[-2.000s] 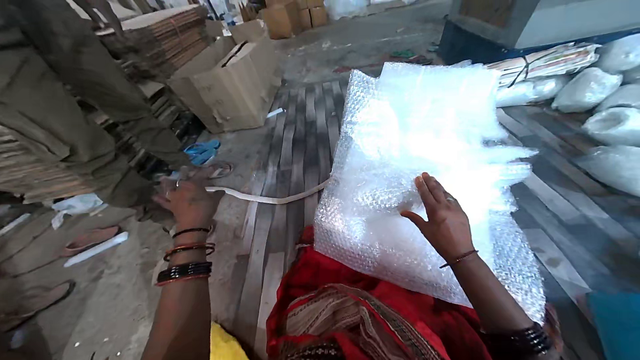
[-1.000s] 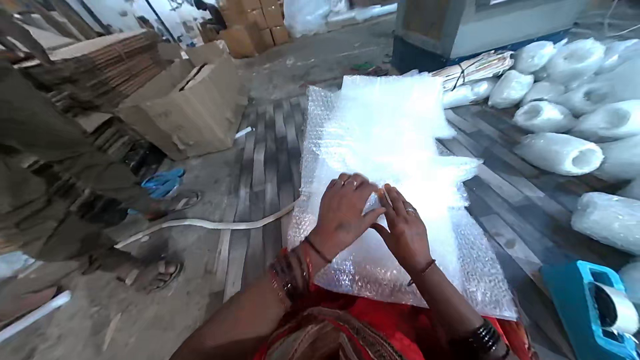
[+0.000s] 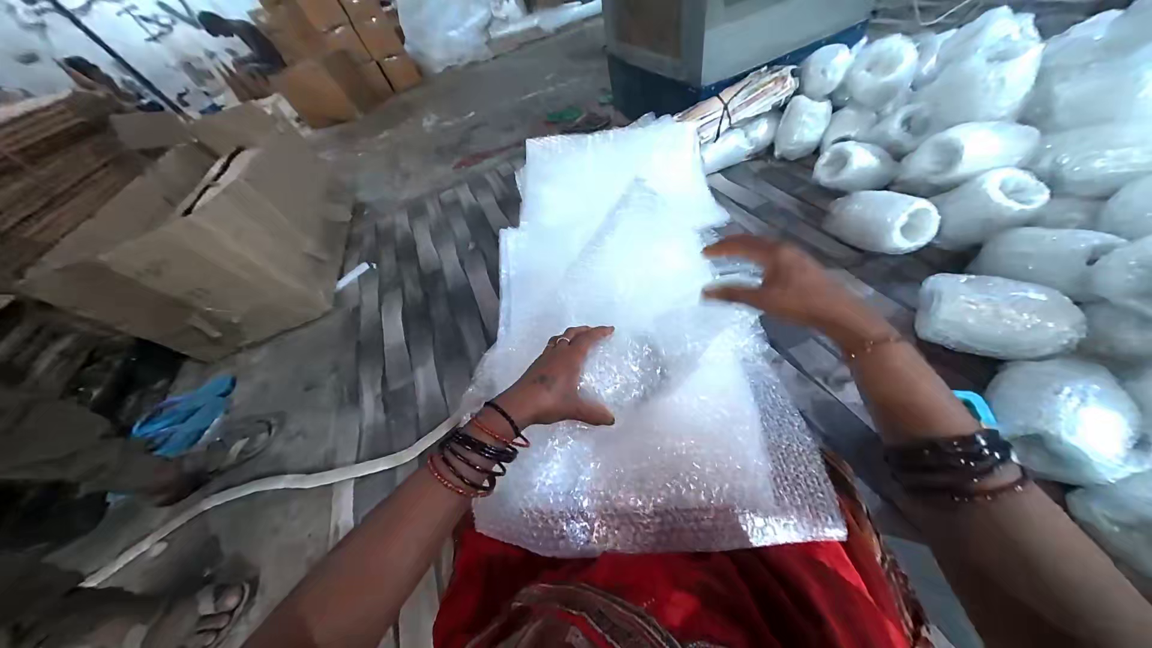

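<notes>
Overlapping sheets of bubble wrap [image 3: 630, 468] lie over my lap and the striped floor mat. A rounded bubble-wrapped bundle [image 3: 621, 369] rests on them near the middle. Against its left side is my left hand [image 3: 567, 382], fingers curved and thumb spread; whether it grips cannot be told. My right hand [image 3: 765, 283] is blurred and raised at the sheets' right edge, with thumb and fingers apart and nothing seen between them. What is inside the bundle is not clear.
Many wrapped bundles [image 3: 999, 315] crowd the right side. An opened cardboard box [image 3: 225, 261] stands at left, near a person's foot [image 3: 220, 607]. A pale strip [image 3: 297, 481] crosses the floor. Behind the sheets are a tied stack [image 3: 742, 103] and a grey-blue cabinet [image 3: 738, 40].
My hands were together over the bubble wrap one second ago; now they are apart, the right one moved out to the right. The view has swung.
</notes>
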